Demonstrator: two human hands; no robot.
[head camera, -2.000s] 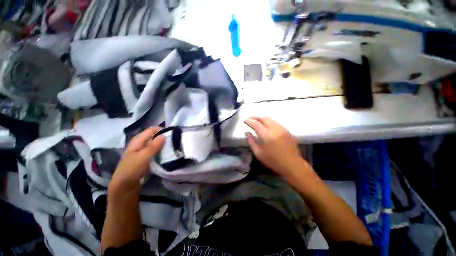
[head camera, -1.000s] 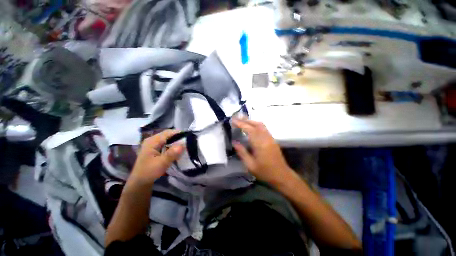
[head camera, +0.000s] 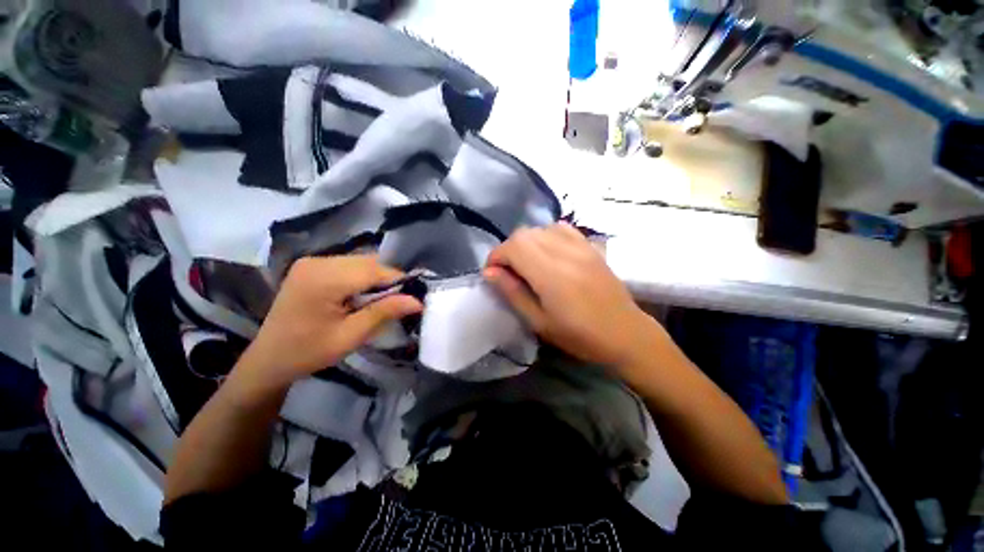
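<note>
A light grey and white garment piece (head camera: 464, 329) with black strips lies at the table's front edge, partly over my lap. My left hand (head camera: 340, 313) pinches its dark-trimmed edge between thumb and fingers. My right hand (head camera: 556, 286) pinches the same edge a little to the right. The edge runs between both hands, and a white flap hangs below it. My fingertips hide parts of the edge. More of the grey, white and black fabric (head camera: 367, 140) is bunched behind my hands.
The sewing machine's presser foot area (head camera: 637, 135) is at the upper right. A black phone (head camera: 790, 199) lies on the bed. A blue plastic piece (head camera: 583, 41) is left of the needle. Garment pieces (head camera: 92, 280) hang at the left. A blue crate (head camera: 771, 383) is below the table.
My hands have come closer together and now pinch the edge higher up. The white panel between them has folded smaller. The view has shifted, bringing the machine and fabric nearer.
</note>
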